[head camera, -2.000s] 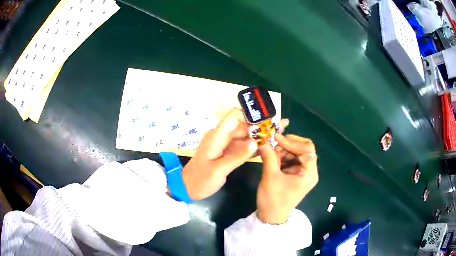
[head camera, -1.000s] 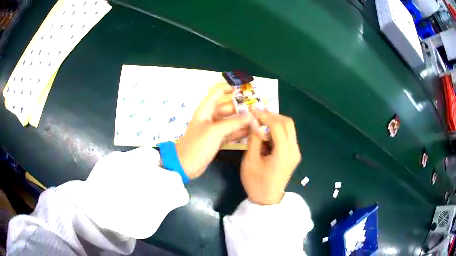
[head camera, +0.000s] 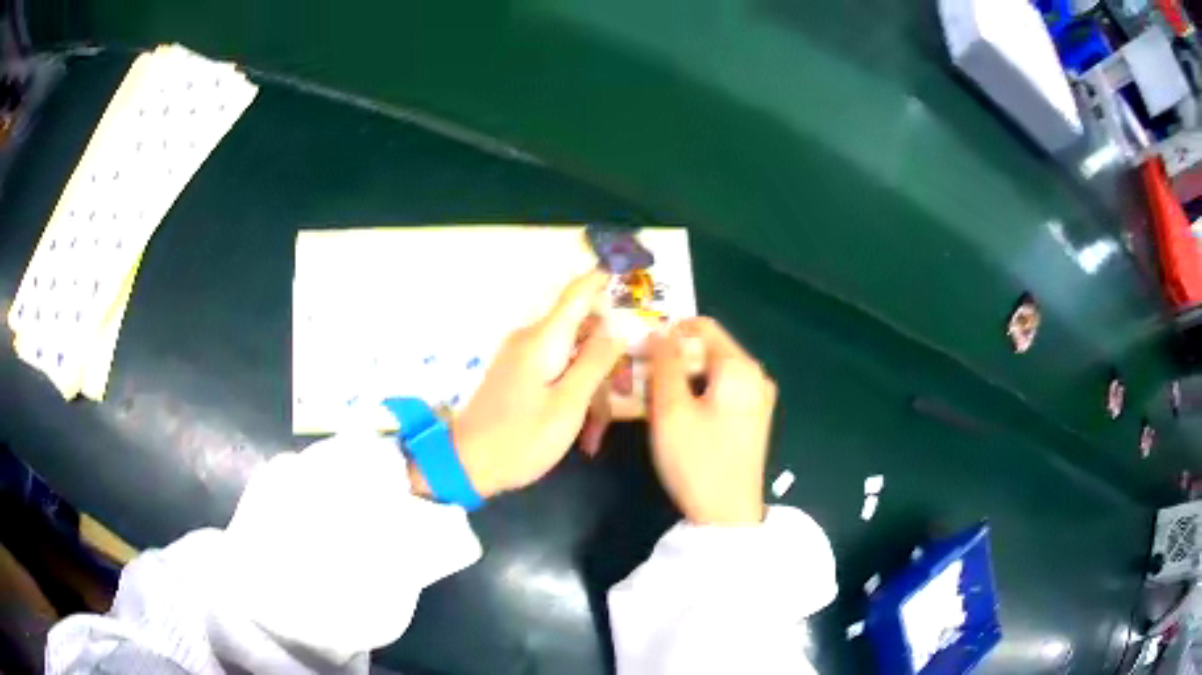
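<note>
The electronic module (head camera: 638, 289) has a black square end and an orange middle. It is held over the right part of the white sticker sheet (head camera: 382, 310), which has small bluish marks. My left hand (head camera: 534, 396), with a blue wrist strap (head camera: 434, 452), grips the module from the left. My right hand (head camera: 716, 422) is at the module's lower end, thumb and fingertips pinched together; blur hides whether they hold something. The module's lower end is mostly covered by my fingers.
A stack of label sheets (head camera: 125, 211) lies at left. Small white pads (head camera: 871, 496) lie right of my hands, near a blue bin (head camera: 939, 609) with white pieces. More modules (head camera: 1023, 323) lie along the green belt at right. A white box (head camera: 1012, 69) stands across it.
The view has shifted. The module's black end, facing the camera at first, is now tilted. One more white pad shows beside my right hand than two seconds ago. Both hands remain at the module.
</note>
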